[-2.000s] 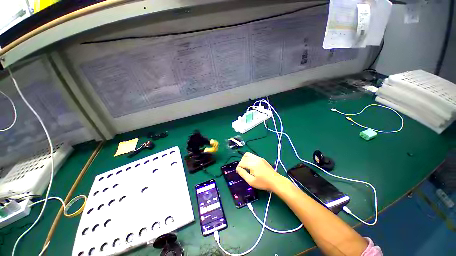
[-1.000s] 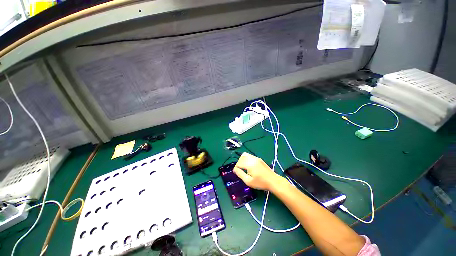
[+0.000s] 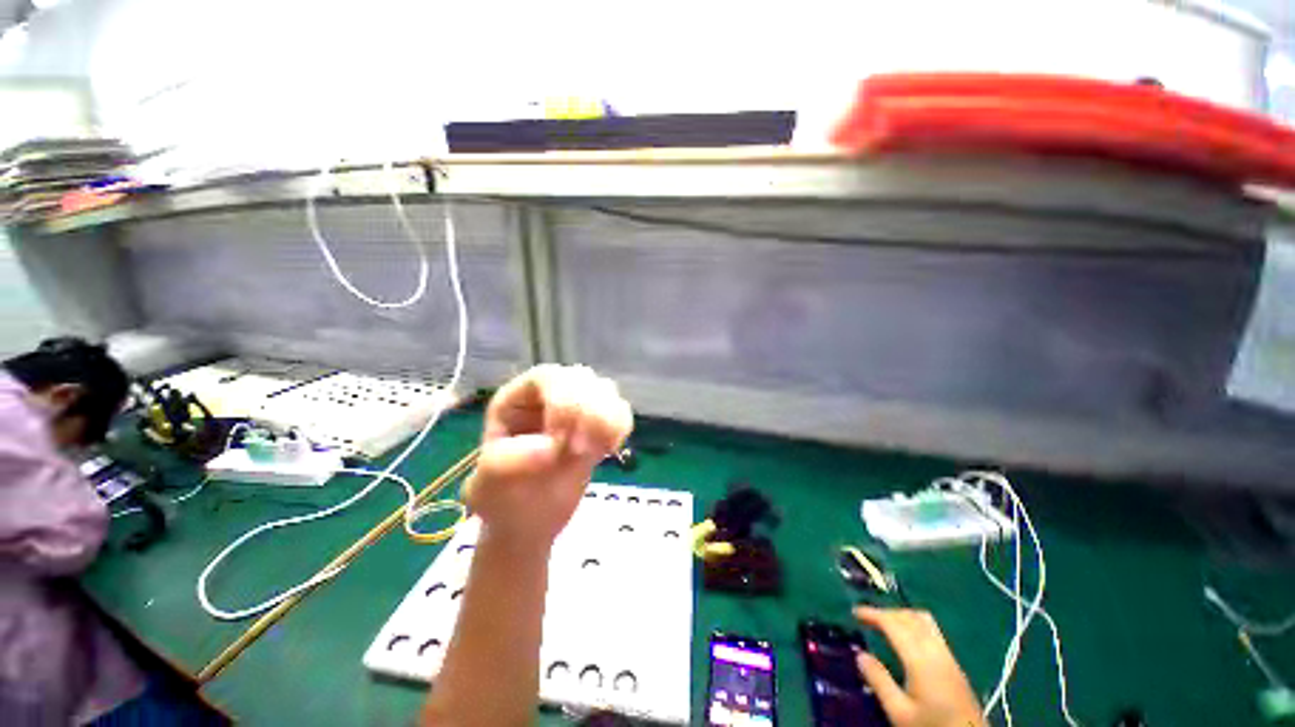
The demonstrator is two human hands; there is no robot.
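My left hand (image 3: 551,440) is raised in front of the white tray (image 3: 646,575), its fingers curled together; whether they hold something small cannot be told. My right hand (image 3: 920,670) is low on the right, thumb and fingers apart, at the right side of the dark-screened test phone (image 3: 835,675), partly covering it; nothing shows in it. The second test phone (image 3: 741,679), with a brighter screen, lies to its left, cut off by the lower edge. The tray has rounded pockets, partly hidden by my left forearm.
A black stand with a yellow part (image 3: 739,547) is behind the phones. A white power strip (image 3: 930,520) with cables is behind right. A yellow tape roll (image 3: 438,521) lies left of the tray. A person in pink (image 3: 43,497) bends at far left.
The view has swung left and up. My left hand has come into view, raised over the tray. My right hand is still at the dark-screened phone, its thumb and fingers now apart.
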